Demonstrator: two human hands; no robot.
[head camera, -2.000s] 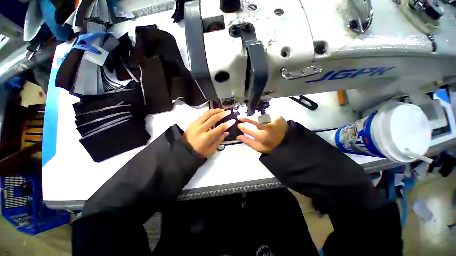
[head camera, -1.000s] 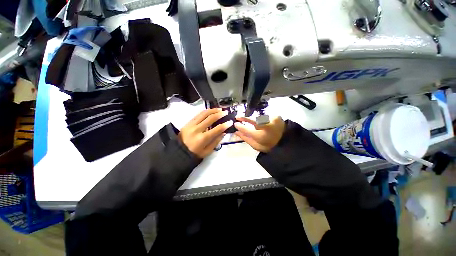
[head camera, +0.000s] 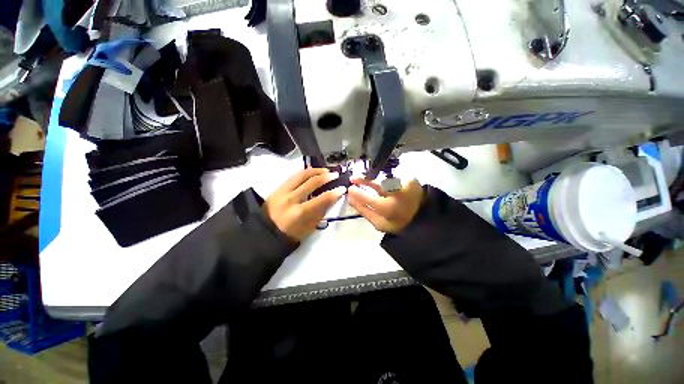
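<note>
A small black piece (head camera: 337, 181) lies at the needle of the white sewing machine (head camera: 442, 56), mostly hidden under fingertips. My left hand (head camera: 300, 204) holds its left side, fingers bent over it. My right hand (head camera: 387, 204) is at its right edge, thumb and fingertips close together, touching my left fingertips. The presser foot and needle are too small and bright to make out. A dark cord (head camera: 346, 218) runs across the table just below the fingertips.
A fanned stack of black pieces (head camera: 146, 187) lies left, with black panels (head camera: 219, 112) and a tied grey and black bundle (head camera: 112, 105) behind. A white-lidded tub (head camera: 592, 206) stands right. Black snips (head camera: 452, 157) lie under the machine arm. A blue crate (head camera: 30, 315) is lower left.
The view has shifted slightly, so the table and stacks sit further left. Less of the black piece shows between my hands than two seconds ago. Both hands stay at the needle.
</note>
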